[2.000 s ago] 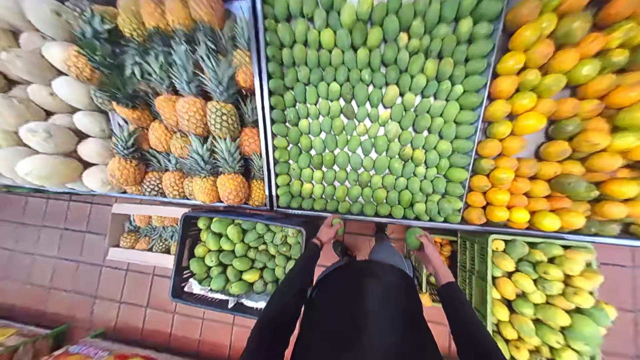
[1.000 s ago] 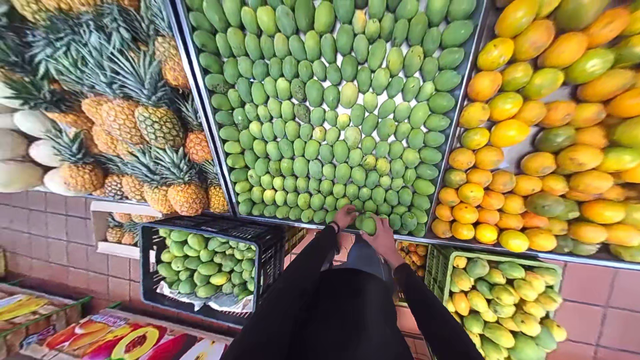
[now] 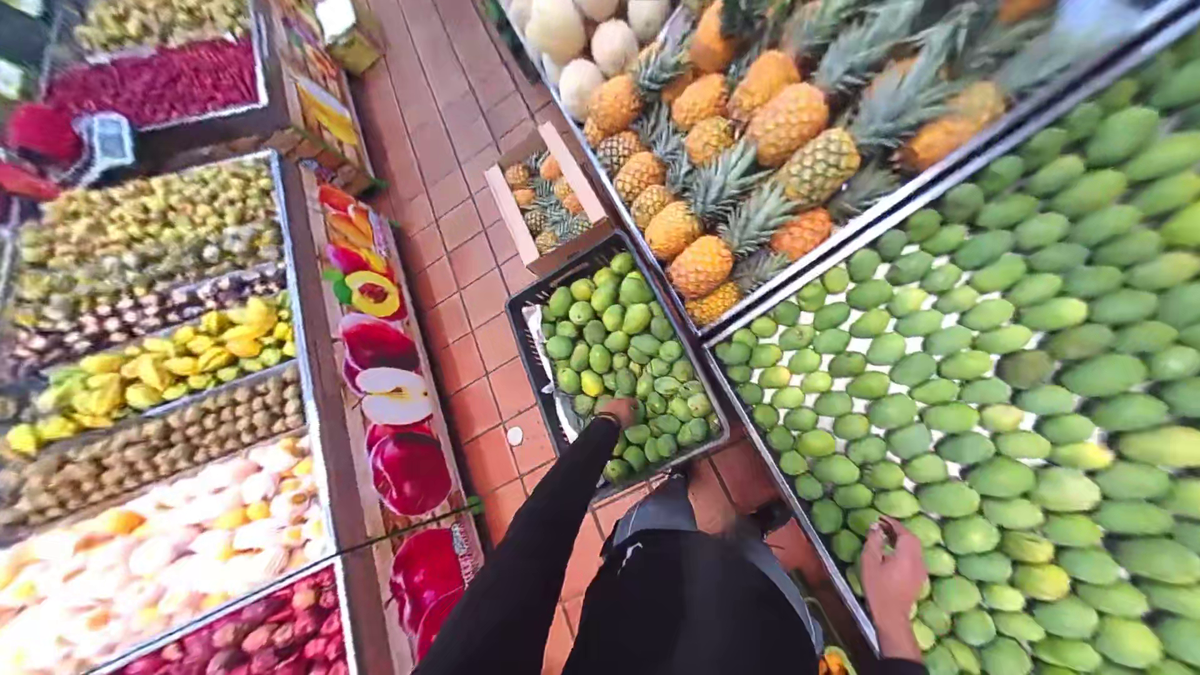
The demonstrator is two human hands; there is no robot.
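Green mangoes (image 3: pixel 614 328) fill a black plastic crate (image 3: pixel 717 441) on the tiled floor. My left hand (image 3: pixel 619 410) reaches down among them and touches the fruit; whether it grips one is hidden. More green mangoes (image 3: pixel 1003 473) lie in close rows on the metal-edged display (image 3: pixel 802 511) at the right. Over the near edge of those rows is my right hand (image 3: pixel 891 567), fingers curled; a small dark thing shows at its fingertips, too blurred to name. White gaps show between some of the rows.
Pineapples (image 3: pixel 787 122) and pale melons (image 3: pixel 614 47) fill the neighbouring display. A cardboard box of pineapples (image 3: pixel 562 155) stands behind the crate. Across the tiled aisle (image 3: pixel 469 281) run fruit bins (image 3: pixel 309 403) with printed fruit panels (image 3: pixel 403 469).
The view has swung left. My hands, close together at the display edge before, are now apart: the left is down in the crate, the right stays at the display. The green mango between them no longer shows.
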